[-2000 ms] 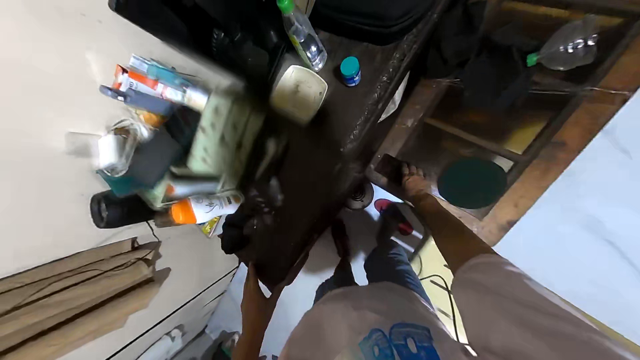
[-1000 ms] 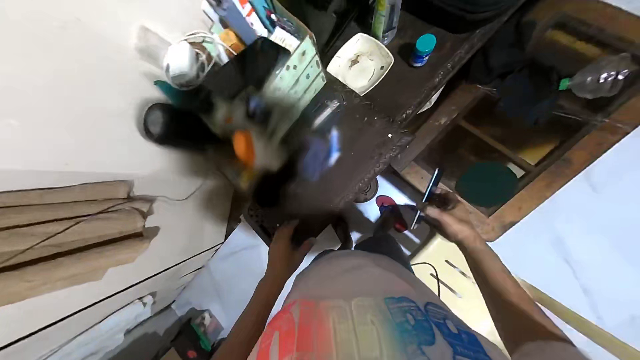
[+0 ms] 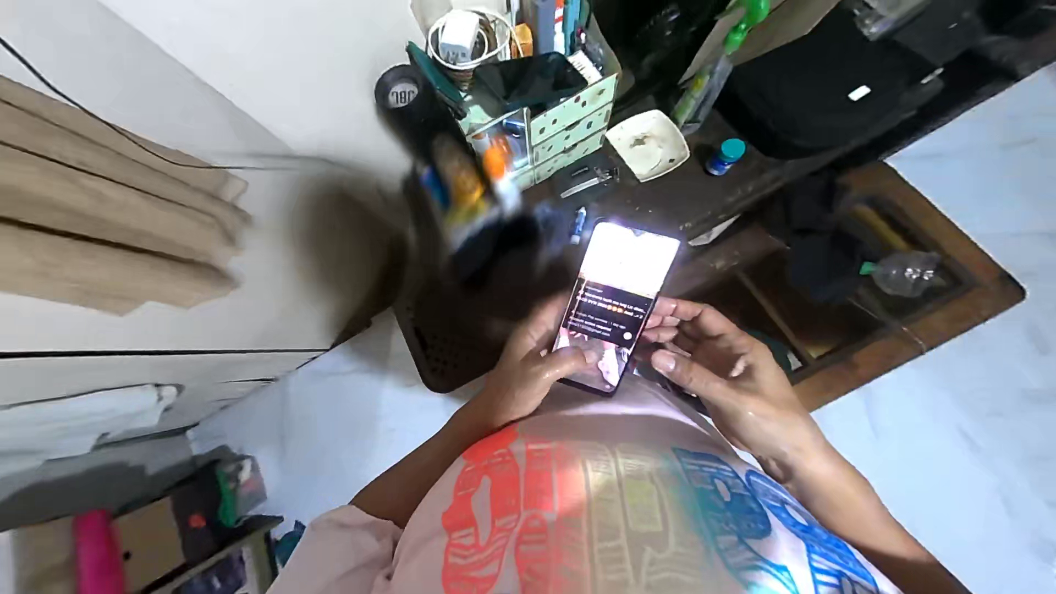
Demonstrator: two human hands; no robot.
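A smartphone (image 3: 620,305) with its screen lit and bearing writing is held in front of my body, tilted. My left hand (image 3: 532,367) grips its lower left part, the thumb lying over the lower screen. My right hand (image 3: 726,375) is at the phone's right edge with its fingers curled and apart; whether a fingertip touches the edge is unclear. A dark object, partly hidden, shows below the right hand's thumb. Beyond the phone is a dark wooden table (image 3: 660,202).
On the table stand a small drawer organizer (image 3: 573,124), a black JBL cylinder (image 3: 402,95), a white square dish (image 3: 648,146), a blue bottle (image 3: 726,157) and a black bag (image 3: 813,99). A wooden frame with glass (image 3: 874,355) holds a plastic bottle (image 3: 906,272). Brown curtains (image 3: 107,198) hang left.
Both hands have come together in front of my body. The phone, in my right hand one second ago, is now in my left, its lit screen facing up. The view has shifted.
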